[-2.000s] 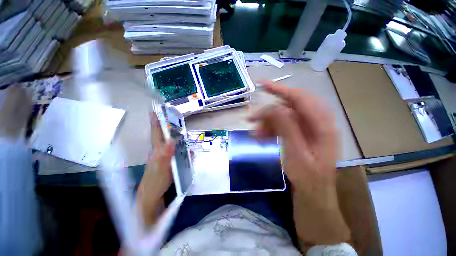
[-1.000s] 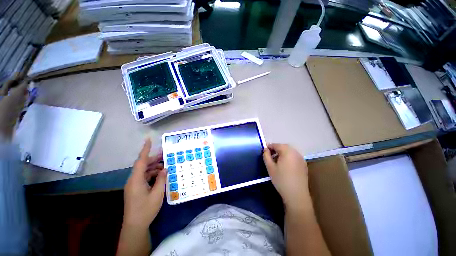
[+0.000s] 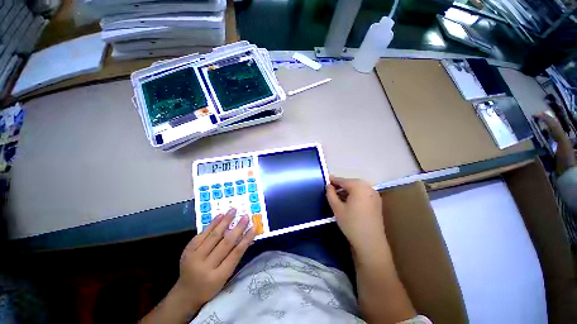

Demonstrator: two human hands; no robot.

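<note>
The assembled calculator tablet lies face up at the bench's front edge, closed, with its dark screen on the right. Its grey display shows dark digits. My left hand lies over the lower keys with its fingers spread, fingertips on the keys; whether a key is pressed down cannot be told. The blue keys above the fingers show. My right hand pinches the tablet's right edge, with the thumb and finger at the white frame.
Board halves lie overlapped at centre back, beside a stylus-like stick. White slabs are stacked behind. A squeeze bottle, cardboard sheet with screen halves and open box are right. Another person's hand shows far right.
The open halves are now a closed calculator tablet, face up. My left hand has moved from its left edge onto the lower keys. The white slab at bench left and the person there are gone from view.
</note>
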